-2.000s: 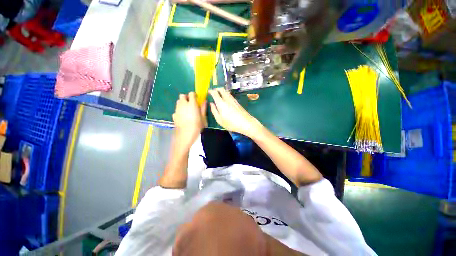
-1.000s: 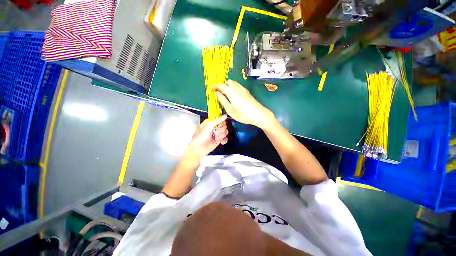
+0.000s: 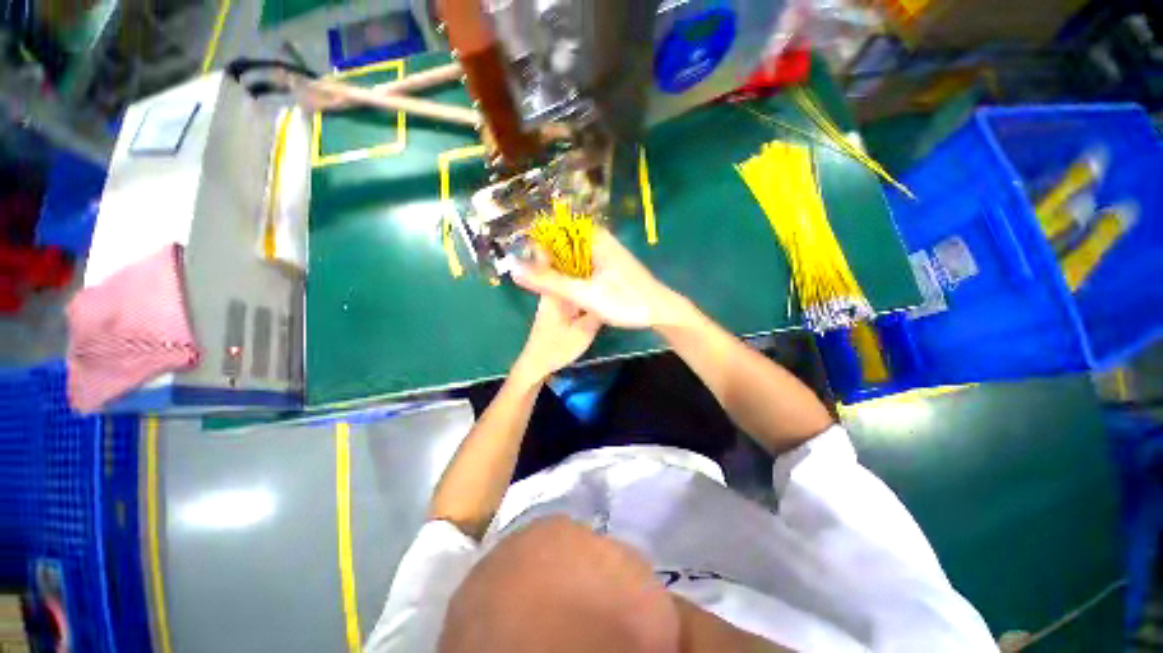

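Observation:
A bunch of yellow lead wires [image 3: 564, 240] is held between my two hands, in front of the crimp applicator [image 3: 510, 204], its ends fanned toward the machine. My left hand [image 3: 561, 334] is below and closed around the lower part of the bunch. My right hand [image 3: 615, 291] lies over the bunch from the right, its fingers overlapping my left hand and the wires. Whether a single wire sits between the right fingertips is too blurred to tell. The crimping machine [image 3: 612, 64] stands above my hands.
A wire bundle [image 3: 804, 230] with whitish tips lies at the bench's right, near loose longer wires [image 3: 842, 138]. A blue bin [image 3: 1020, 255] holding yellow bundles stands right. The control cabinet [image 3: 191, 166] with a red-and-white cloth [image 3: 131, 329] is left. A beige hose [image 3: 395, 100] runs behind.
My hands have moved up from the bench's front edge to the applicator with the bunch. My right hand now covers the lower bunch. The view has shifted.

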